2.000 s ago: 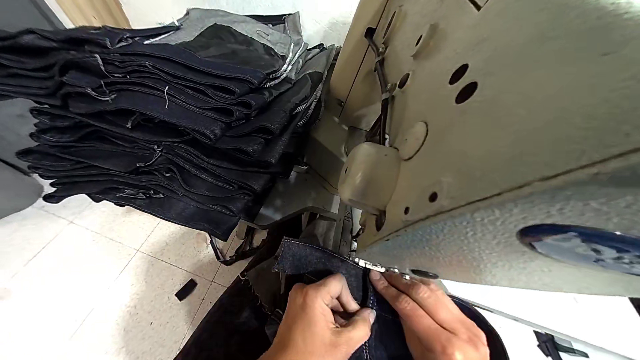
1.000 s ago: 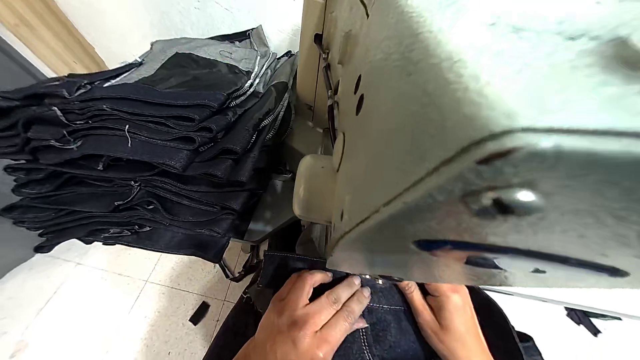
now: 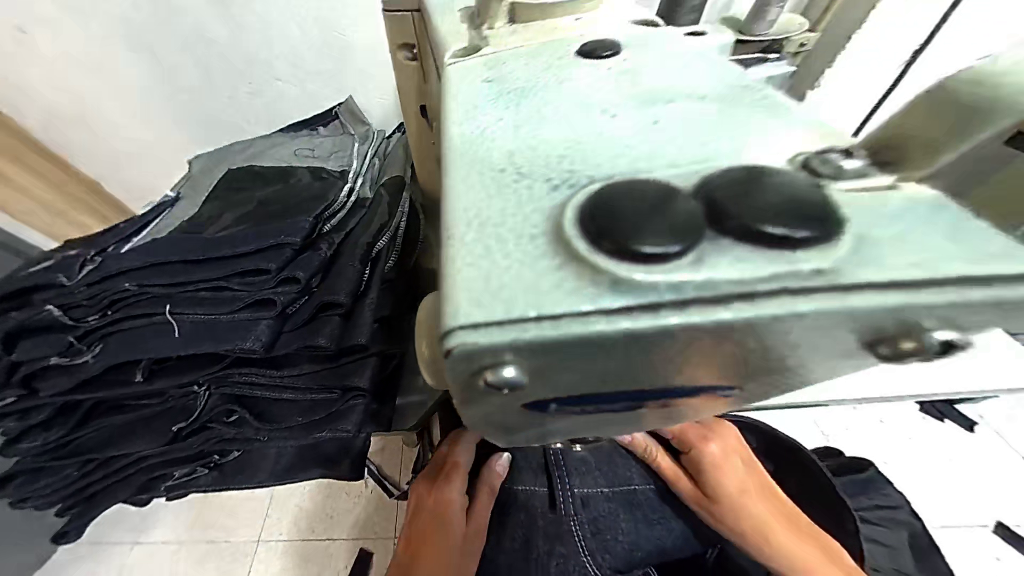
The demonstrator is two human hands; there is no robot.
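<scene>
Dark denim trousers [image 3: 592,512] with pale stitching lie below the head of an industrial sewing machine [image 3: 624,344]. My left hand [image 3: 456,496] rests on the left part of the denim, thumb extended and fingertips partly hidden by the machine. On the right part of the denim lies my right hand [image 3: 712,488], its fingers pointing towards the area below the machine head. Neither hand visibly grips the cloth. The needle and presser foot are hidden behind the machine head.
At left a tall stack of folded dark denim pieces [image 3: 208,336] with loose threads stands beside the machine. A white tabletop [image 3: 896,372] extends at right. Dark scraps lie on the tiled floor [image 3: 320,512]. A wall rises behind the stack.
The view has shifted, showing the machine's top. My left hand has moved left and apart from the right hand; its thumb and fingers were close to the seam a second ago.
</scene>
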